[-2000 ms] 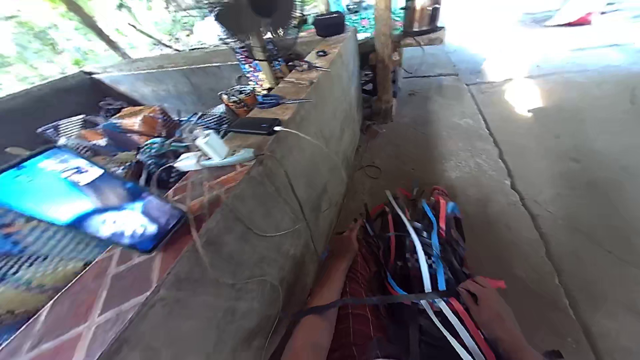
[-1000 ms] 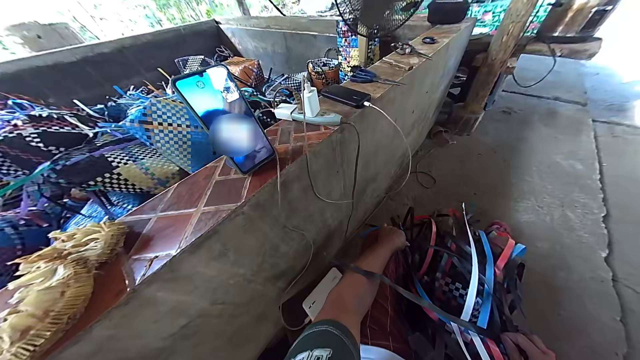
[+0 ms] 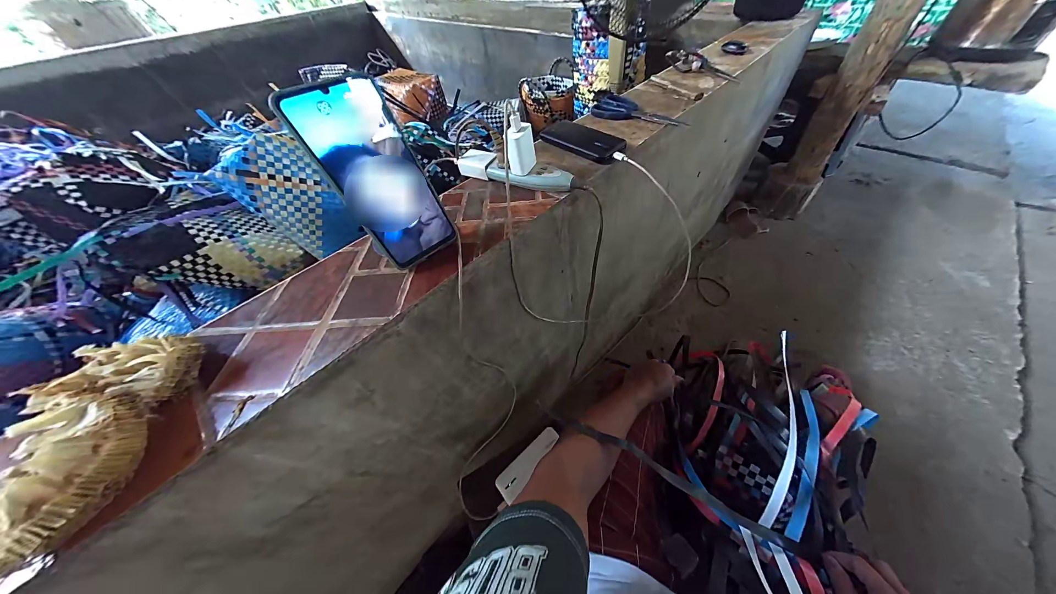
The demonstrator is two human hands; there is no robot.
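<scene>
On my lap lies a partly woven piece of plastic strapping [image 3: 747, 474], with a black-and-white check and loose black, red, blue and white strips. My left hand [image 3: 652, 381] is at its far left edge, beside black strips; whether the fingers grip one is unclear. My right hand [image 3: 862, 573] is at the near right edge against the strips, partly cut off by the frame, its fingertips hidden. A long black strip [image 3: 660, 470] crosses my left forearm and runs towards the right hand.
A low concrete wall [image 3: 396, 412] with a tiled top stands at left. It bears a propped smartphone [image 3: 371, 173], a power strip with chargers [image 3: 532, 177], a black power bank [image 3: 582, 142], scissors [image 3: 623, 109] and a frilled tan item [image 3: 99, 437]. Cables [image 3: 594, 272] hang down. Woven baskets [image 3: 289, 186] lie behind.
The view has swung left since the oldest frame. The long black strip, which crossed the piece between both hands in that frame, now lies over my left forearm.
</scene>
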